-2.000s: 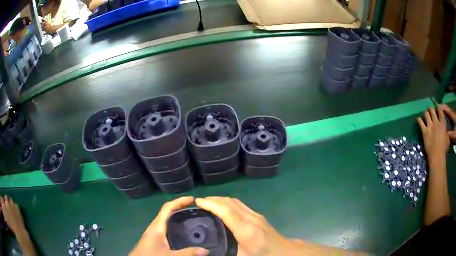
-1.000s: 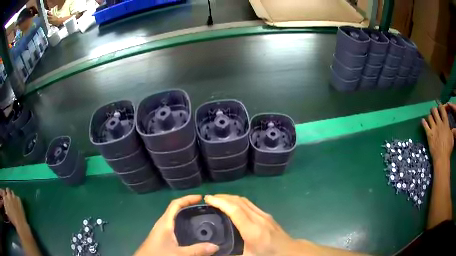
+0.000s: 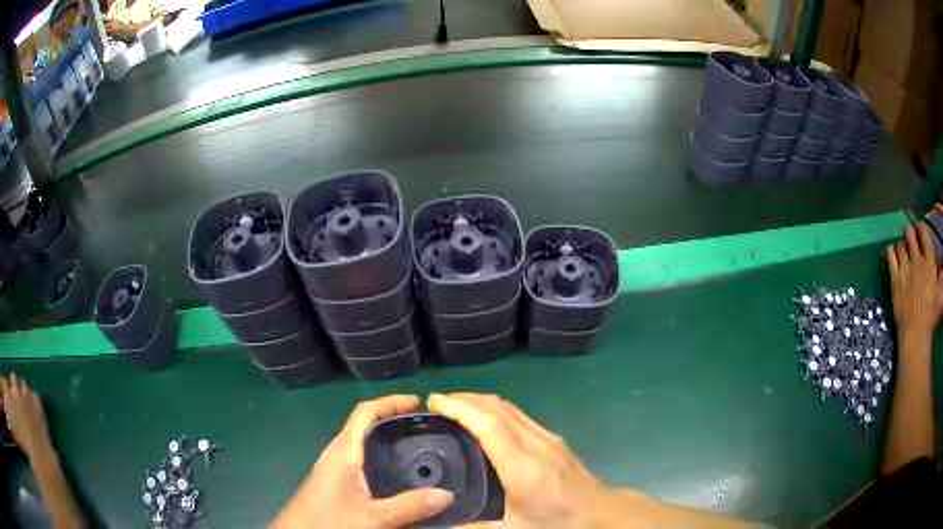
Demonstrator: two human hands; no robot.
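A dark grey housing (image 3: 424,455) is held between my two hands at the bottom centre, its recessed face with a small centre hole turned up. My left hand (image 3: 346,480) grips its left side, with the thumb over the near part of that face. My right hand (image 3: 533,465) wraps its right side. The fingertips of both hands come close together at the far rim. The underside of the housing and what lies beneath it are hidden. Four stacks of nested housings (image 3: 377,315) stand just beyond my hands, open tops up, with centre posts inside.
Small fittings lie in a pile (image 3: 174,486) at left and a larger pile (image 3: 845,351) at right. Another person's hand (image 3: 915,284) is at the right edge, another (image 3: 23,418) at left. A short stack (image 3: 134,320) stands left; more stacks (image 3: 729,129), cardboard (image 3: 651,23) and a blue tray (image 3: 274,14) are farther back.
The view has shifted, so the stacks sit higher and farther right in the picture. Both hands still hold the housing; my left thumb has moved slightly across its face.
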